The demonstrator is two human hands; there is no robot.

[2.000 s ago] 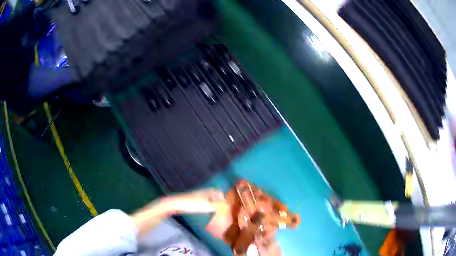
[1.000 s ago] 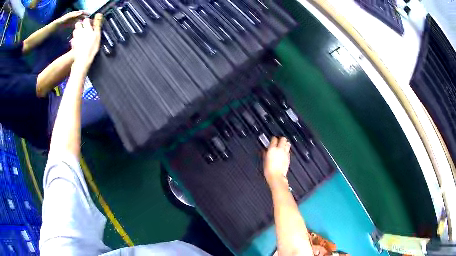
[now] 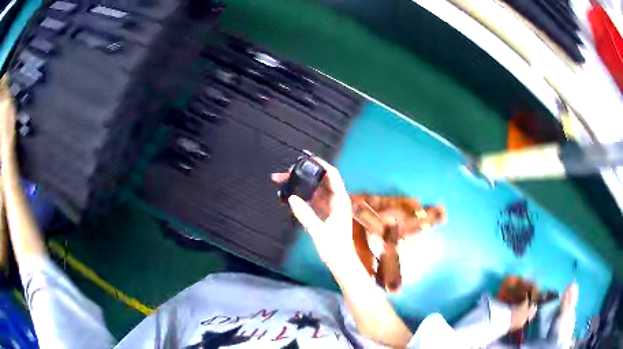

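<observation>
My right hand (image 3: 328, 208) is near the middle, closed around a short, thick black part (image 3: 305, 178) with a shiny end, held above the near edge of the ribbed black parts tray (image 3: 239, 198). Dark parts lie in the tray's far half. My left hand (image 3: 7, 109) is at the left picture edge, blurred and cut off, beside the stacked black trays (image 3: 82, 102); its grip cannot be made out. An orange-brown fixture (image 3: 391, 235) with arms stands right of my right hand, partly hidden by it.
The teal bench top (image 3: 451, 225) bears a small black pile (image 3: 517, 225). At the lower right, another person's hands (image 3: 524, 315) work at a smaller orange fixture (image 3: 516, 290). A pale metal arm (image 3: 522, 163) reaches in from the right. A dark green strip (image 3: 403, 82) runs behind.
My right hand has left the tray's parts, moved back towards the fixture and now holds a black part. The view has swung right, showing more of the bench. My left hand remains by the stacked trays.
</observation>
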